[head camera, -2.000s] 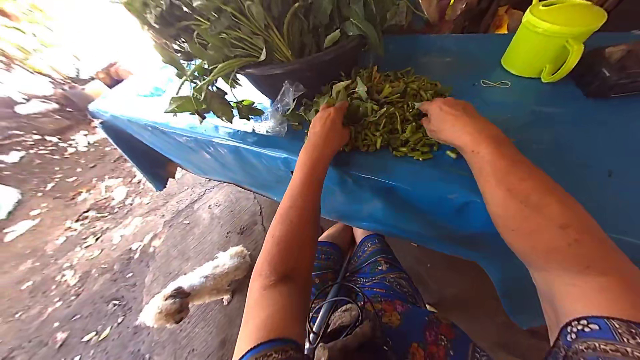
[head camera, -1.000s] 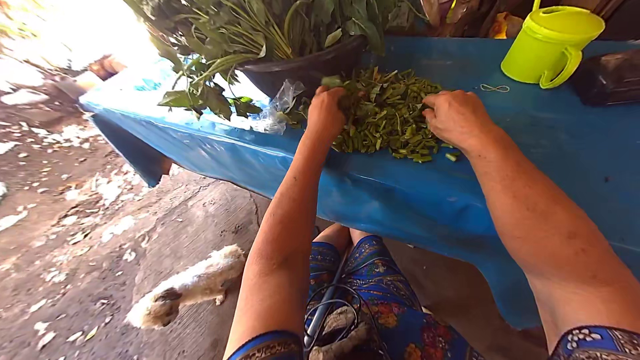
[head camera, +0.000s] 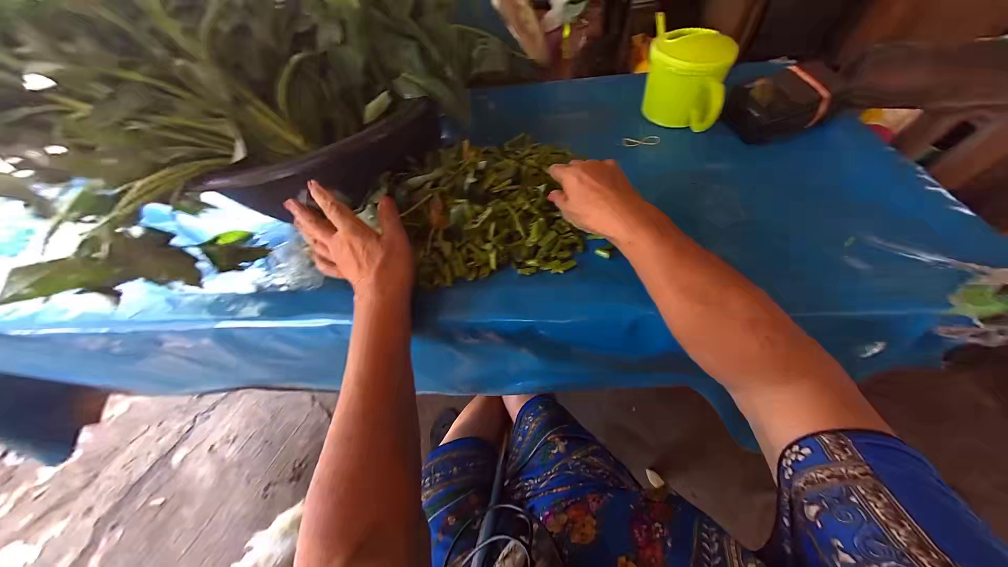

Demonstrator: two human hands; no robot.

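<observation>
A pile of chopped green stems and leaves (head camera: 504, 216) lies on the blue plastic-covered table (head camera: 787, 213). My left hand (head camera: 354, 240) is raised at the pile's left edge, fingers spread, with nothing in it. At the pile's right edge, my right hand (head camera: 594, 197) has its fingers bent, their tips at the cut pieces; whether it pinches any is unclear. Behind my left hand stands a dark basin (head camera: 339, 161) heaped with long-stemmed leafy greens (head camera: 260, 87). Crumpled clear plastic (head camera: 291, 264) lies partly behind my left hand.
A lime-green plastic pitcher (head camera: 683, 83) stands at the table's back, beside a dark object with an orange edge (head camera: 776, 102). A rubber band (head camera: 641, 142) lies before the pitcher. Loose leaves (head camera: 118, 264) hang at the left. Pale fur (head camera: 272, 543) shows on the ground below.
My left hand has come away from the pile's left part and its fingers have spread. My right hand remains at the right edge. The view has turned to the right.
</observation>
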